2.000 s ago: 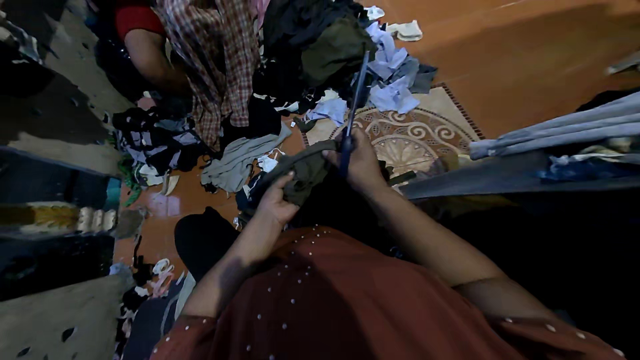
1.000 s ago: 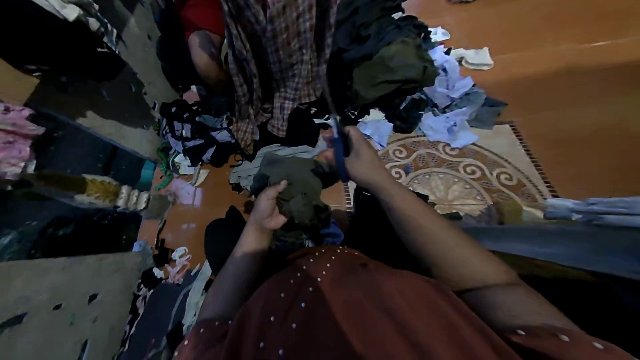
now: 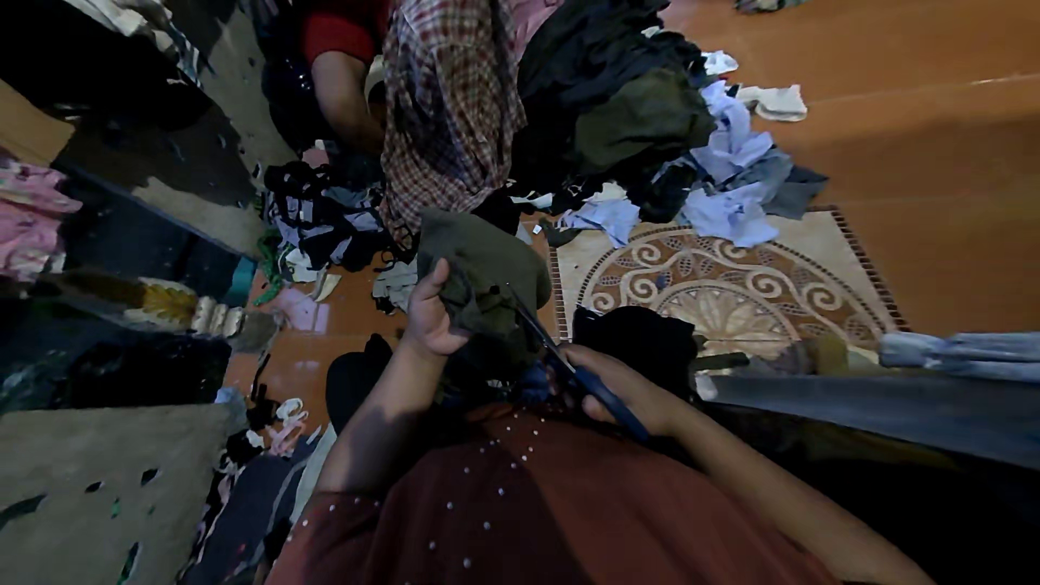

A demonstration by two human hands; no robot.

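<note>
My left hand (image 3: pixel 434 313) grips the left edge of an olive-green cloth piece (image 3: pixel 487 264), its thumb on top. Blue-handled scissors (image 3: pixel 597 390) are in my right hand (image 3: pixel 613 382), their dark blades pointing up and left against the cloth's right side. Whether the blades are parted or closed on the cloth cannot be told. Part of the cloth hangs down toward my lap, where dark fabric hides its lower end.
Another person's arm (image 3: pixel 345 93) in a red sleeve is beyond, beside a checked shirt (image 3: pixel 451 97). Dark garments (image 3: pixel 609 81) and light blue scraps (image 3: pixel 731 211) lie heaped on orange tile floor (image 3: pixel 934 162). A carved post (image 3: pixel 179 307) stands left; grey-blue fabric (image 3: pixel 861 402) lies right.
The scissors pointed upward a second ago and now slant up-left across the cloth. The cloth is spread higher, above my left hand. The view has shifted.
</note>
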